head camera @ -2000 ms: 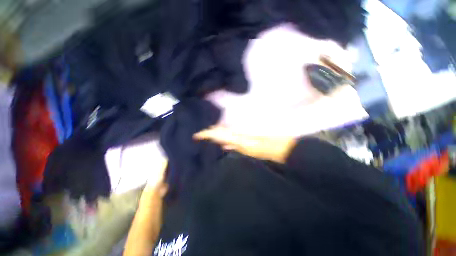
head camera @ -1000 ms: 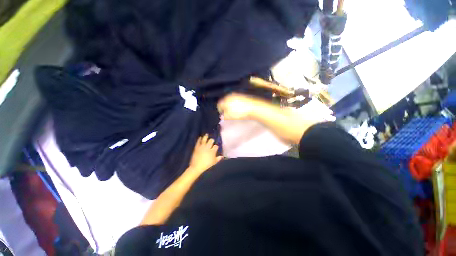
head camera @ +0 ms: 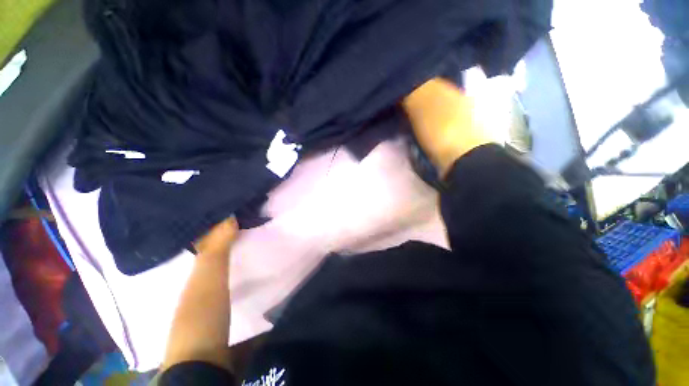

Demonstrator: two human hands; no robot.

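A large heap of black garments [head camera: 302,68] lies across the far part of the pale pink ironing table [head camera: 355,203]. Small white labels [head camera: 282,154] show on its near side. My left hand [head camera: 217,236] is at the heap's near left edge, its fingertips partly hidden by the cloth. My right hand [head camera: 440,113] is at the heap's right edge, its fingers hidden under or behind black cloth. The iron is not clearly visible.
A long grey padded shape [head camera: 53,98] runs along the left, with yellow-green cloth [head camera: 23,22] behind it. Blue basket [head camera: 634,245], red material [head camera: 656,270] and a yellow crate [head camera: 671,324] are at the lower right. A white surface [head camera: 604,68] is at the upper right.
The heap's near edge has moved away from me, baring more of the table. My left hand has moved left, and my right hand has moved right and farther forward.
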